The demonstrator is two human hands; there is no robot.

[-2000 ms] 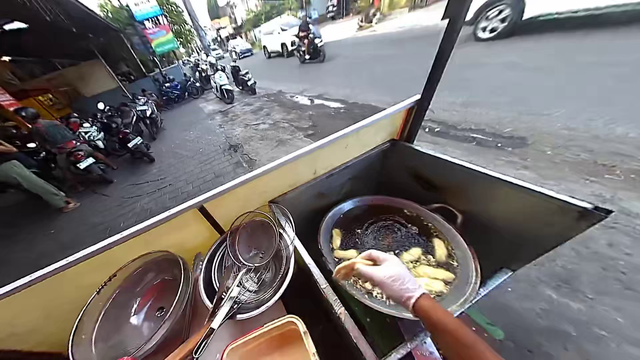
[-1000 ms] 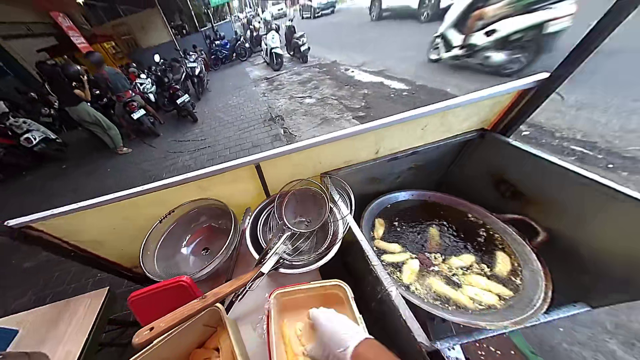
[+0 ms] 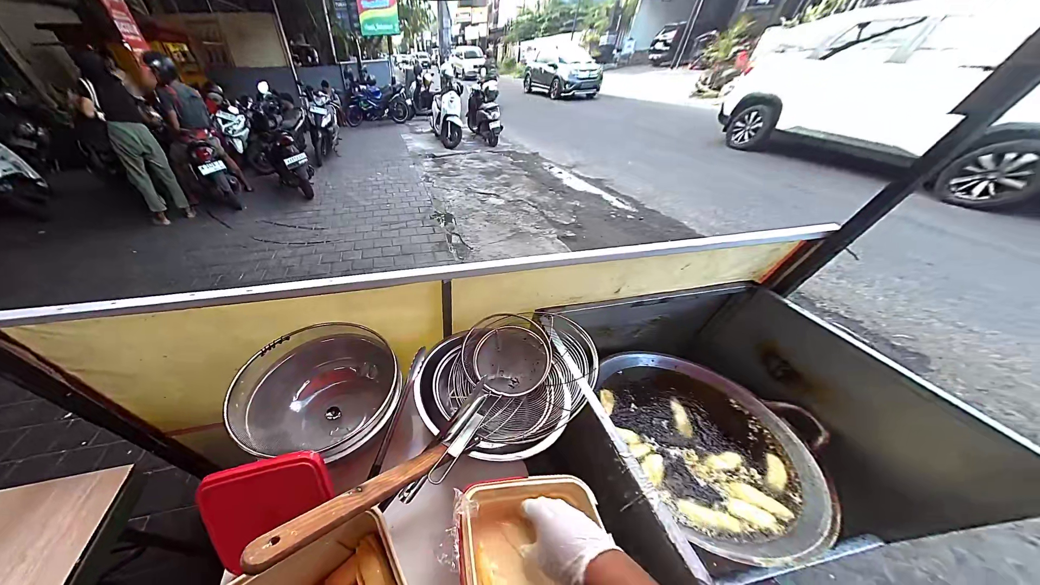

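Note:
My right hand (image 3: pixel 565 536), in a thin white glove, reaches into a rectangular plastic tub (image 3: pixel 487 492) of pale batter; its fingertips are at the batter, and whether they hold a piece cannot be seen. My left hand is out of view. To the right, several pale yellow battered pieces (image 3: pixel 751 496) fry in dark bubbling oil in a large wok (image 3: pixel 821 479). Left of the batter tub is a second tub (image 3: pixel 386 544) with yellowish pieces inside. A wooden-handled strainer (image 3: pixel 512 361) lies across a metal bowl (image 3: pixel 443 431) with wire skimmers, its handle over the second tub.
A red lid (image 3: pixel 264 496) lies left of the tubs, near a mesh-rimmed bowl (image 3: pixel 325 390). A metal divider (image 3: pixel 626 463) separates the tubs from the wok. Beyond the yellow cart panel (image 3: pixel 325 341) are parked motorbikes, people, and a white car (image 3: pixel 861 89) on the road.
My right hand has gone from over the wok, where it held a battered piece two seconds ago, left into the batter tub. A motorbike has left view and a white car has appeared on the road.

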